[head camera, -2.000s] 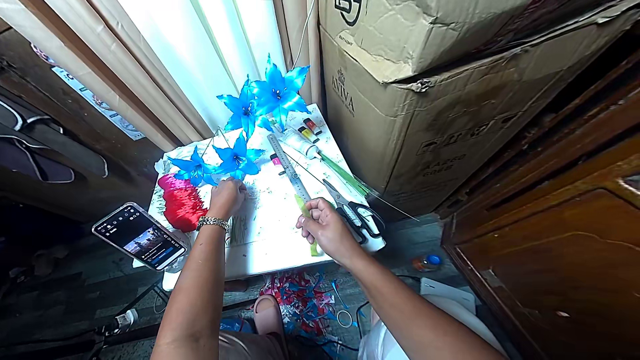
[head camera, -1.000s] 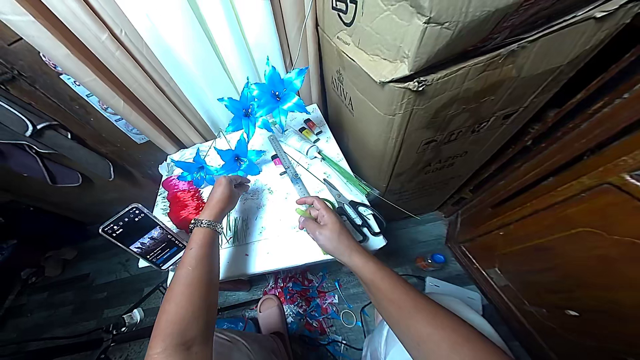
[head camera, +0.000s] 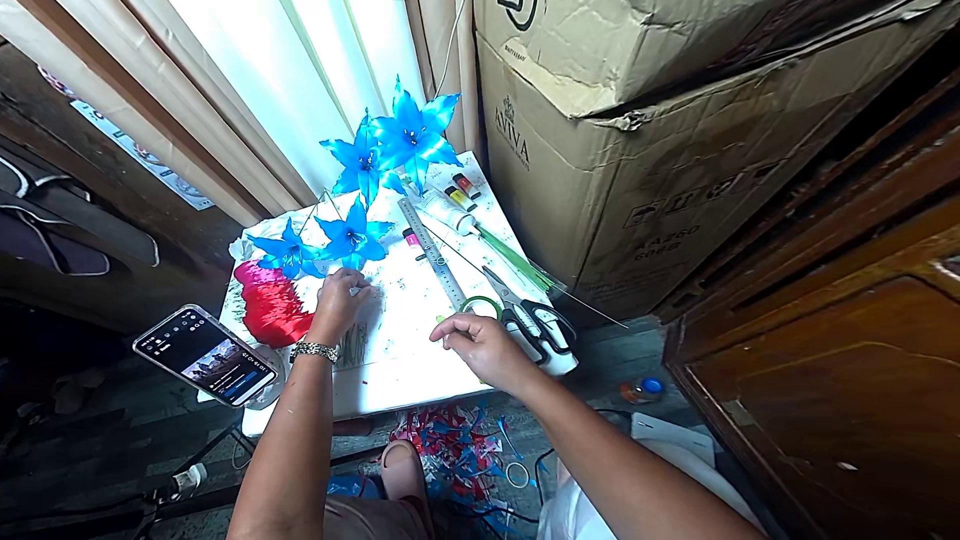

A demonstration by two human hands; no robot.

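Over the white tabletop (head camera: 405, 337), my left hand (head camera: 341, 300) has its fingers bent just below a blue artificial flower (head camera: 355, 234); whether it grips anything is unclear. My right hand (head camera: 480, 345) is half curled beside a roll of green tape (head camera: 481, 306), fingertips near something small and yellow-green; its hold is hidden. Black-handled scissors (head camera: 529, 315) lie right of it. A steel ruler (head camera: 433, 255) runs up from the tape. More blue flowers (head camera: 411, 133) stand at the back, and another (head camera: 289, 253) is at left above a red and pink satin bundle (head camera: 274, 307).
A phone (head camera: 206, 356) is mounted at the table's left corner. A white tube (head camera: 448, 212), small bottles (head camera: 460, 198) and green stems (head camera: 517, 259) lie at the back right. Cardboard boxes (head camera: 570, 172) stand at right. Red and blue scraps (head camera: 457, 450) litter the floor.
My right hand has shifted slightly down, away from the ruler and tape, since the oldest frame. The left hand stays close under the blue flower.
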